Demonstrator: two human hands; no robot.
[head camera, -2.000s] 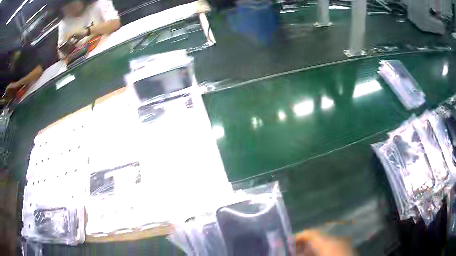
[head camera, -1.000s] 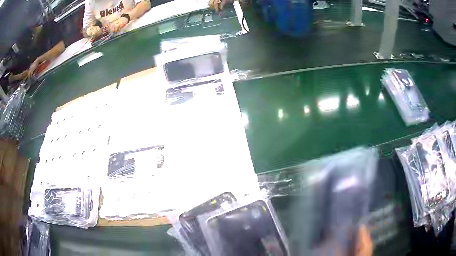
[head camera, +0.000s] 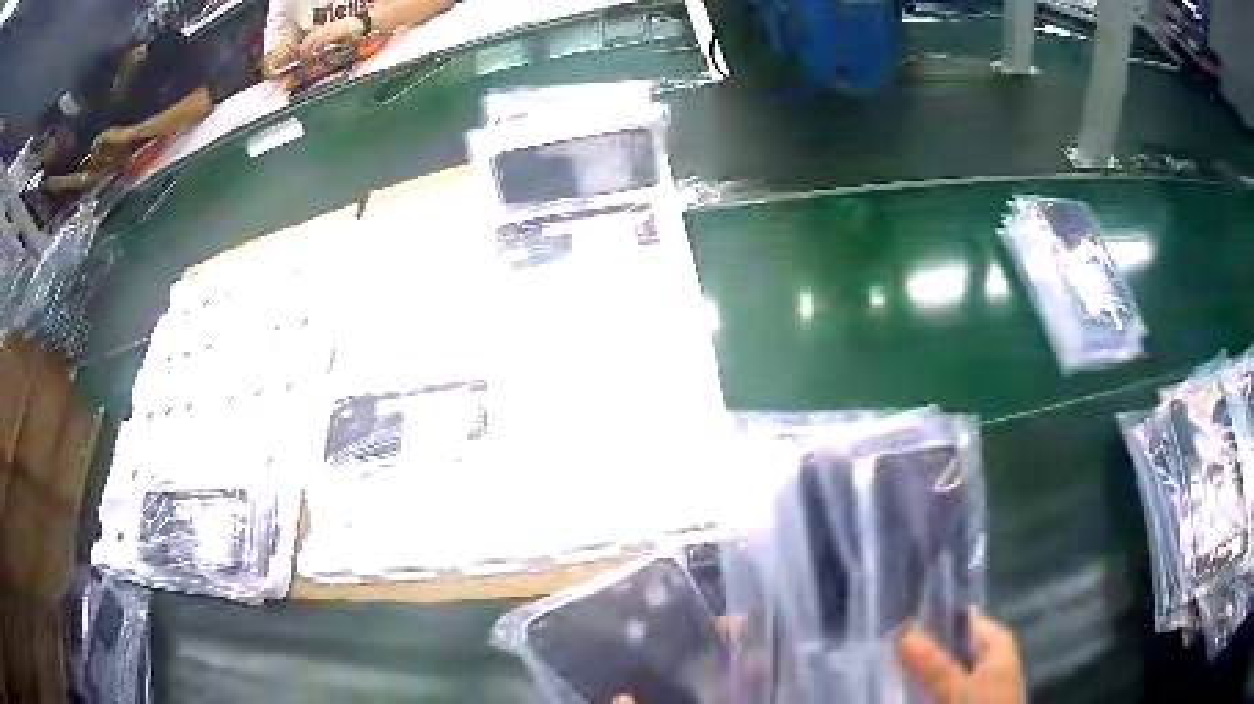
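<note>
My right hand (head camera: 970, 667) is at the bottom right of centre, its fingers on a bunch of bagged dark phone parts (head camera: 880, 536), standing partly upright over the corner of the white sheets (head camera: 550, 413). My left hand (head camera: 623, 699) is almost wholly cut off by the bottom edge; a fingertip shows on another bagged phone part (head camera: 626, 633), tilted and touching or overlapping the bunch. Skin also shows faintly between the bags. More bagged parts lie on the sheets: a stack at the back (head camera: 578, 168), one in the middle (head camera: 406, 424) and a stack at the front left (head camera: 206, 536).
A brown carton (head camera: 41, 481) stands at far left, with bagged pieces (head camera: 110, 640) beside it. A bagged stack (head camera: 1075, 282) lies on the green bench (head camera: 839, 234); a larger fanned pile (head camera: 1203, 495) is at right. A person's hands (head camera: 310, 58) work opposite, beyond the bench.
My right hand has brought its bags left, against the parts at bottom centre, which have tilted. The stack on the green bench has shifted left. The view has turned slightly.
</note>
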